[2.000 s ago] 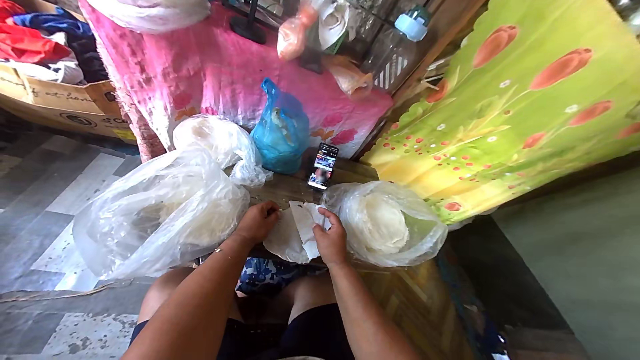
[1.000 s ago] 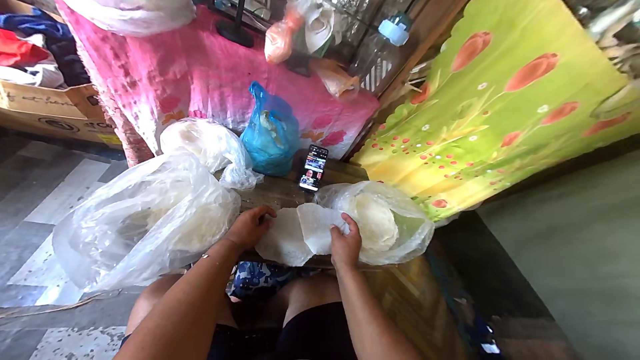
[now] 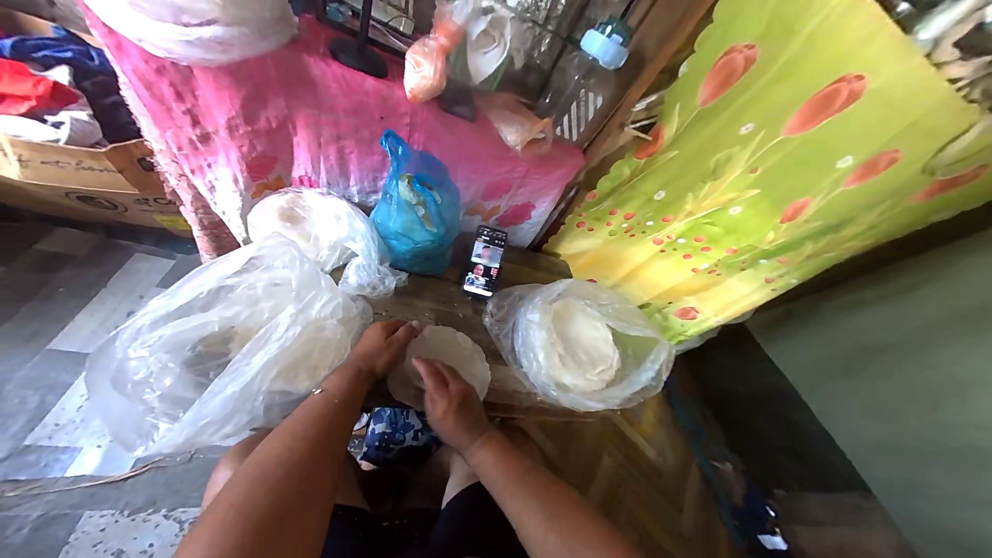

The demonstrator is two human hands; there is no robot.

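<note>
A thin, round whitish sheet (image 3: 459,358) lies on the low wooden table (image 3: 434,304) in front of me. My left hand (image 3: 385,349) touches its left edge, fingertips near the top; whether the fingers pinch it cannot be told. Over its lower middle rests my right hand (image 3: 449,399), fingers pointing up and left. To the right, a clear plastic bag (image 3: 655,364) holds a stack of pale round sheets (image 3: 581,345). A large clear plastic bag (image 3: 225,341) with pale contents lies left of my left hand.
Behind the hands stand a blue plastic bag (image 3: 418,217), a lit smartphone (image 3: 484,262) and another clear bag with white contents (image 3: 302,225). A pink cloth (image 3: 325,116) hangs behind, a green floral cloth (image 3: 721,186) at the right. A cardboard box (image 3: 93,174) holds clothes at the far left.
The two pale pieces seen side by side between my hands a second ago now show as one round sheet. My right hand has moved left, away from the right bag, onto the sheet.
</note>
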